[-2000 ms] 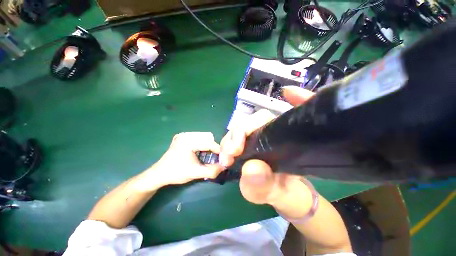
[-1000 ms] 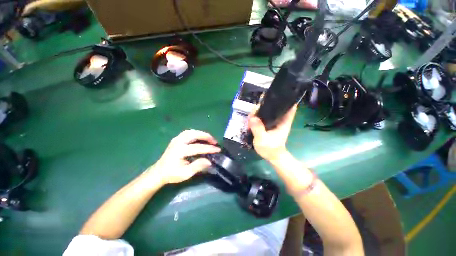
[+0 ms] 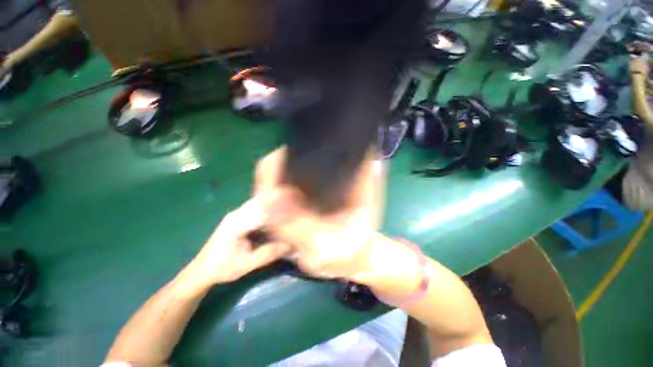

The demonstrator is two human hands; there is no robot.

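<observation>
The electric screwdriver [image 3: 336, 93] looms large, dark and blurred at the top centre. My right hand [image 3: 329, 229] is wrapped around its lower part. My left hand [image 3: 240, 244] is beside and partly behind my right hand, its fingers on a black fan part that is mostly hidden. The black end of that part [image 3: 358, 295] shows below my right wrist, near the bench's front edge. The driver's tip and any screw are hidden by my hands.
Fan heads stand at the back left [image 3: 139, 107] and in a group at the right [image 3: 573, 154]. An open carton [image 3: 555, 301] with black parts is by my legs. A blue stool [image 3: 598, 215] and another person's arm [image 3: 641, 89] are at the right.
My right hand has brought the screwdriver left from beside the white feeder to my left hand, over the black part. The driver now covers much of the view and hides the feeder.
</observation>
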